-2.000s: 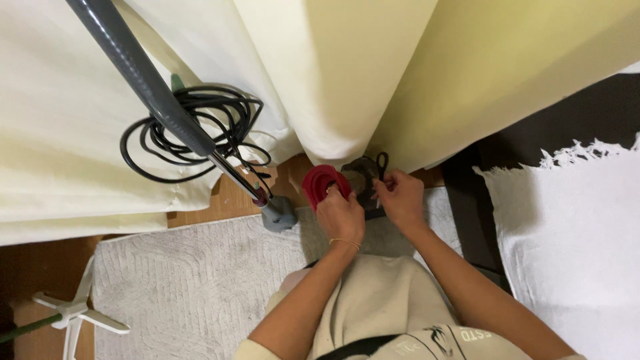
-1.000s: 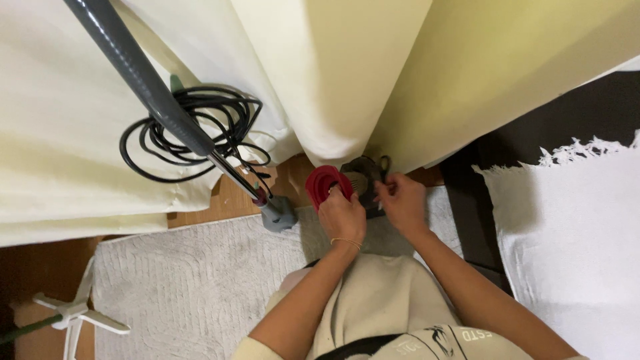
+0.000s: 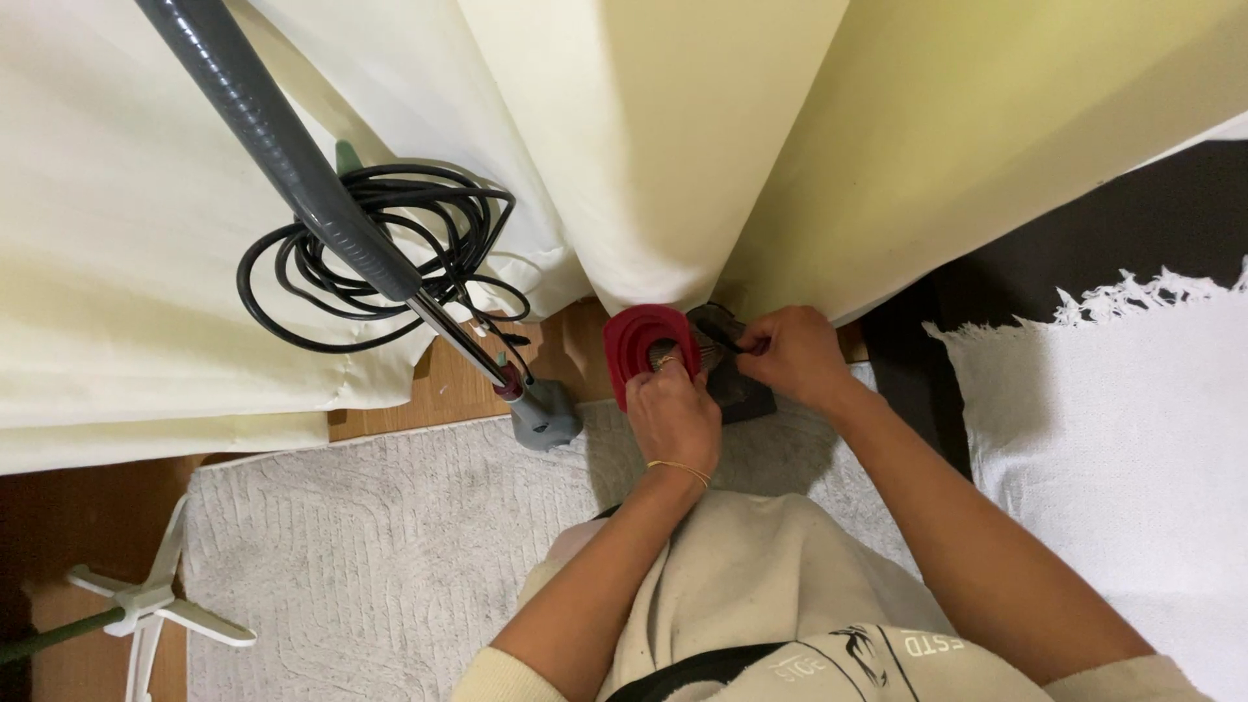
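My left hand (image 3: 675, 414) holds a red cup-shaped piece (image 3: 624, 356) by its near rim, with fingers inside its opening. A dark grey part with fine ridges (image 3: 733, 375) lies directly right of the red piece, partly hidden by both hands. My right hand (image 3: 795, 359) pinches a small black strip or loop (image 3: 717, 330) at the upper right of that dark part. What exactly these pieces are, and whether they are joined, I cannot tell.
Cream curtains (image 3: 682, 146) hang just ahead. At left stand a grey pole (image 3: 292, 156) with coiled black cable (image 3: 439, 185) and a grey foot (image 3: 546, 414). Nearby are a light rug (image 3: 370, 546), a white stand base (image 3: 146, 604) and a fringed white cloth (image 3: 1121, 419).
My right hand has moved slightly up and to the left, with the black strip between its fingers. The left hand stays at the red piece.
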